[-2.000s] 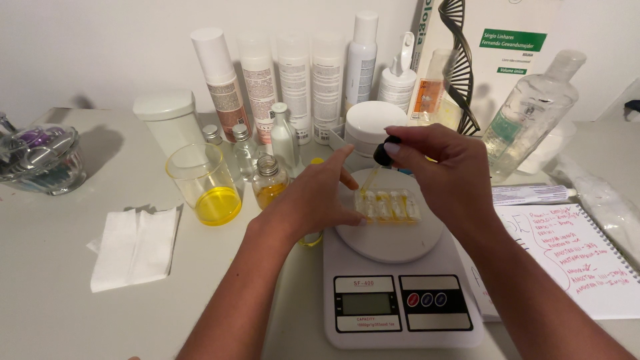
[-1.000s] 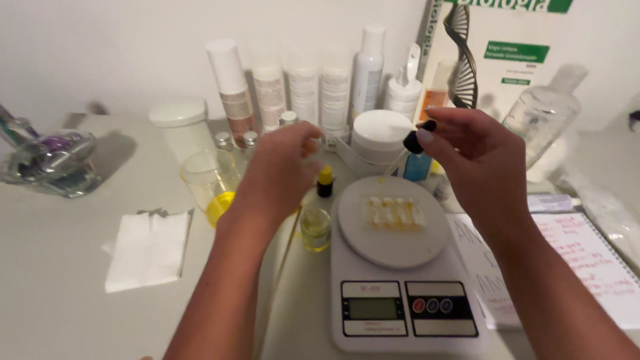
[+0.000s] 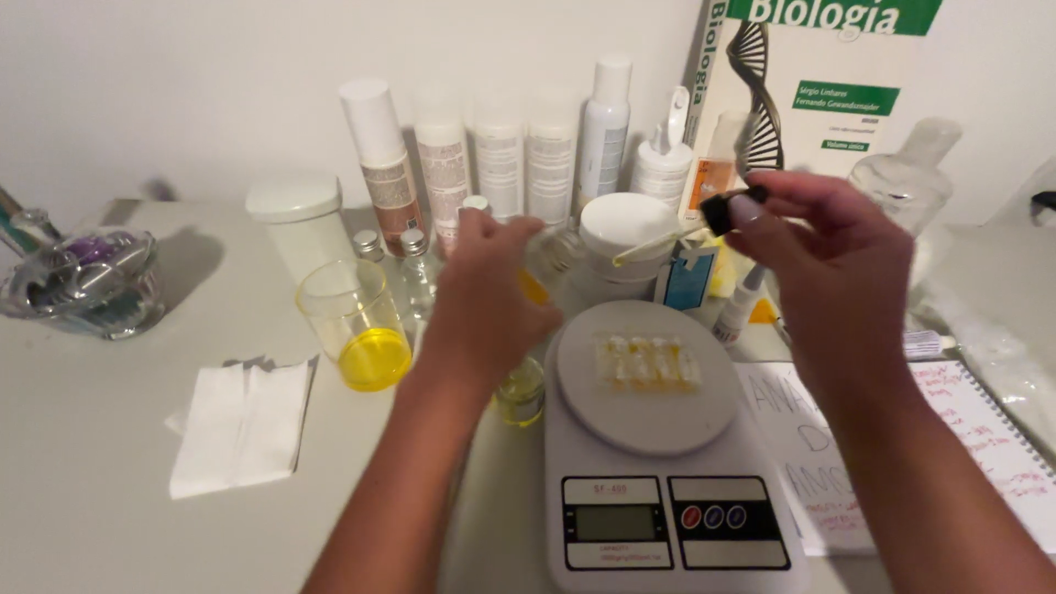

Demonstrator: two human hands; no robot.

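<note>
My right hand [image 3: 825,247] pinches a dropper [image 3: 716,213] by its black bulb; the glass pipette tilts down to the left. In my left hand [image 3: 495,297] is a small open-necked glass bottle [image 3: 554,254], tipped with its mouth to the right, amber liquid inside; the fingers partly hide it. Below, a clear plastic tray of small cells with yellow liquid [image 3: 648,363] lies on the round platform of a white kitchen scale [image 3: 672,437]. Beside the scale stands a small glass bottle of yellow liquid [image 3: 521,394], partly under my left hand.
A beaker with yellow liquid [image 3: 355,330] and a folded white tissue [image 3: 243,429] are at left. White bottles [image 3: 497,157], a white jar [image 3: 627,235] and a biology book [image 3: 825,91] stand behind. A spiral notebook [image 3: 973,445] lies right, a glass bowl [image 3: 91,285] far left.
The dropper has moved up and away from the tray, to the right. My left hand has left the tray's side and now holds the small glass bottle.
</note>
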